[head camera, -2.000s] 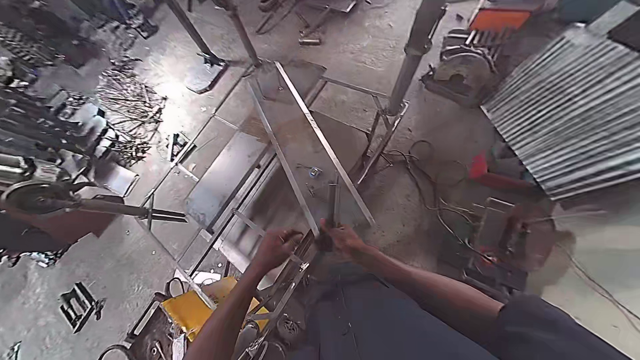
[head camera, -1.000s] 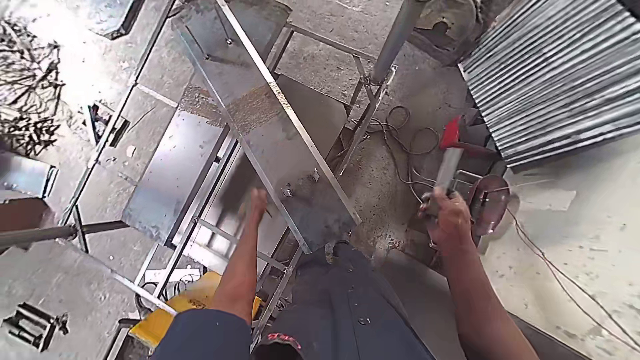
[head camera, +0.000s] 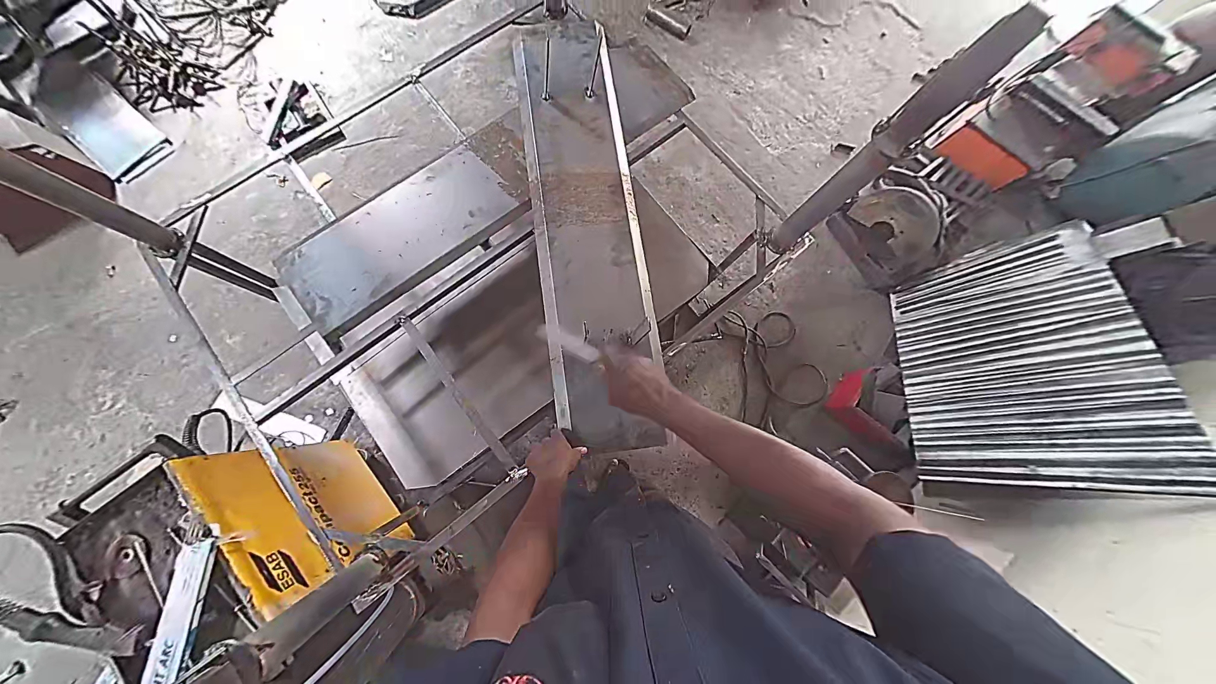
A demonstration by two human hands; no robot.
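A long metal channel-like tray (head camera: 594, 256) with raised side edges lies lengthwise across a welded metal frame (head camera: 356, 359). My left hand (head camera: 554, 458) grips its near left corner. Over the tray's near part, my right hand (head camera: 638, 382) is closed on a blurred, pale, elongated tool (head camera: 573, 345) that points left across the left edge; its kind cannot be told. Thin upright rods (head camera: 591, 76) stand at the tray's far end, and small ones show near my right hand. A flat sheet-metal panel (head camera: 408, 223) lies on the frame to the left.
A yellow ESAB machine cover (head camera: 294, 518) is at lower left beside a round metal post (head camera: 318, 608). Stacked metal bars (head camera: 1045, 370) stand at right, near a red object (head camera: 850, 394) and loose cable (head camera: 774, 351). A slanting post (head camera: 898, 142) rises at upper right.
My right hand has moved from beside the red object at right to over the tray, holding a tool. My left hand has come down to the tray's near left corner.
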